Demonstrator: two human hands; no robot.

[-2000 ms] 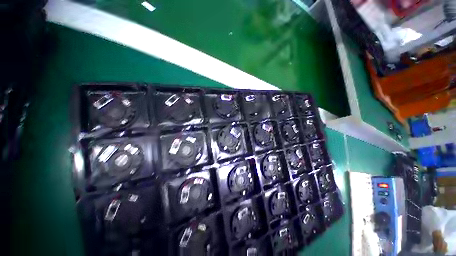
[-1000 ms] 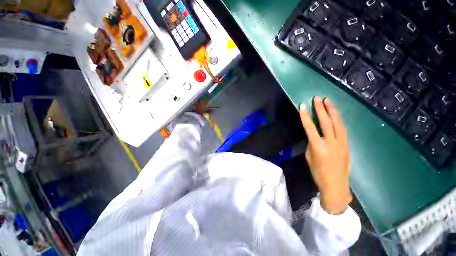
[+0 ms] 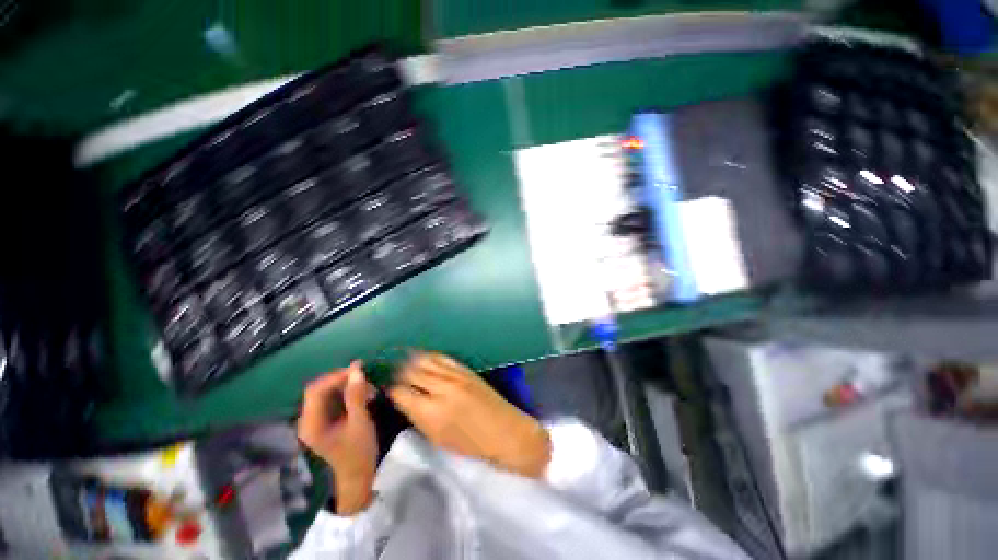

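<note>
My left hand (image 3: 341,429) and my right hand (image 3: 465,413) are close together at the front edge of the green mat (image 3: 438,317), near the lower middle. Both are bare, with fingers bent towards each other. A dark blurred patch lies between the fingertips; I cannot tell whether it is a held part. The black blister tray (image 3: 301,208) lies tilted on the mat beyond my hands, to the left. Its square pockets hold dark discs, but blur hides their details.
A white small-parts sheet (image 3: 564,235) and the blue glue dispenser controller (image 3: 665,208) are to the right. Stacked shiny black trays (image 3: 886,181) stand at the far right. The white machine with a handheld control panel (image 3: 104,512) is at lower left. A pale strip (image 3: 613,42) crosses behind the mat.
The view has swung from the machine side back to the bench. My right hand has left its flat, spread pose on the mat edge, and both hands are now together.
</note>
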